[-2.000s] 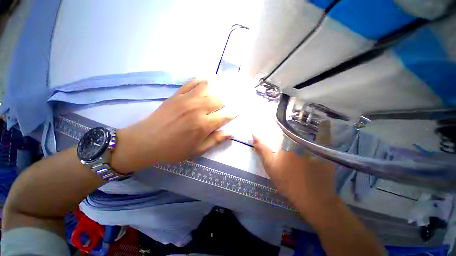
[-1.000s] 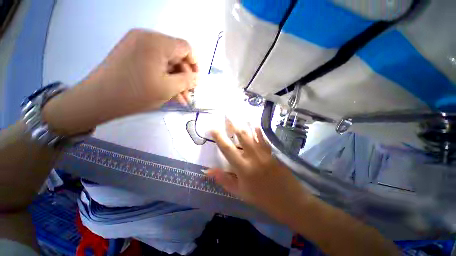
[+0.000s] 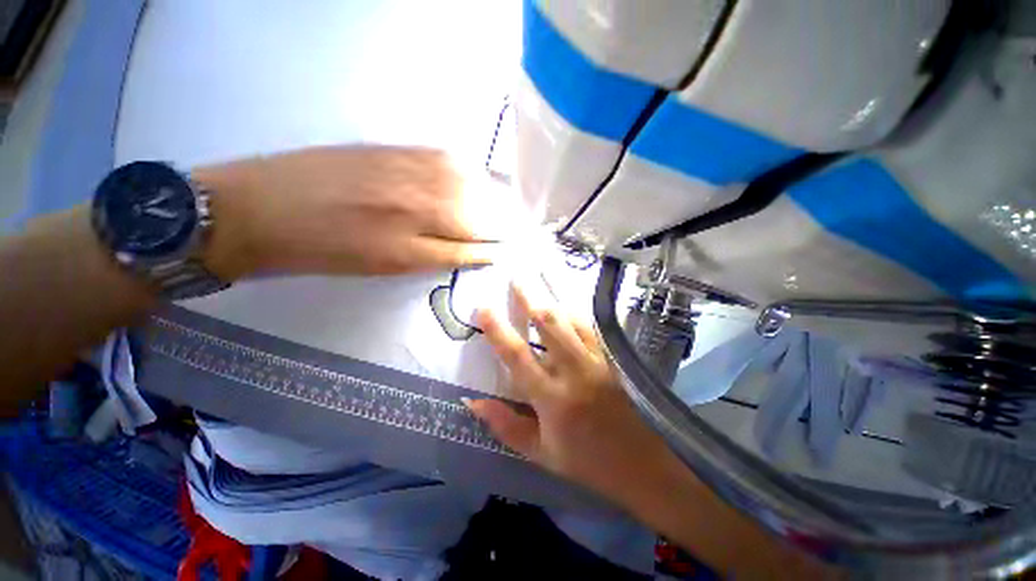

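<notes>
The white sewing machine head (image 3: 704, 91) with blue stripes fills the upper right. My left hand (image 3: 352, 210) reaches across the table to the needle area, its fingertips lost in the lamp glare. My right hand (image 3: 557, 380) lies with fingers spread on the machine bed just below the needle area. A small curved dark-edged opening (image 3: 454, 313) shows beside its fingers. Any cloth piece under the fingers is washed out by glare, so I cannot tell what either hand holds.
A ruler strip (image 3: 329, 392) runs along the table's front edge. Folded grey-blue cloth (image 3: 284, 482) hangs below it. A blue basket (image 3: 102, 499) and a red object (image 3: 210, 550) are lower left. Light-blue pieces (image 3: 812, 386) lie right of the needle. Light-blue cloth (image 3: 80, 102) lies at the left edge.
My left hand has come down and right to the needle area from its raised position. My right hand has moved left since the earliest frame. The long light-blue strip seen then no longer shows.
</notes>
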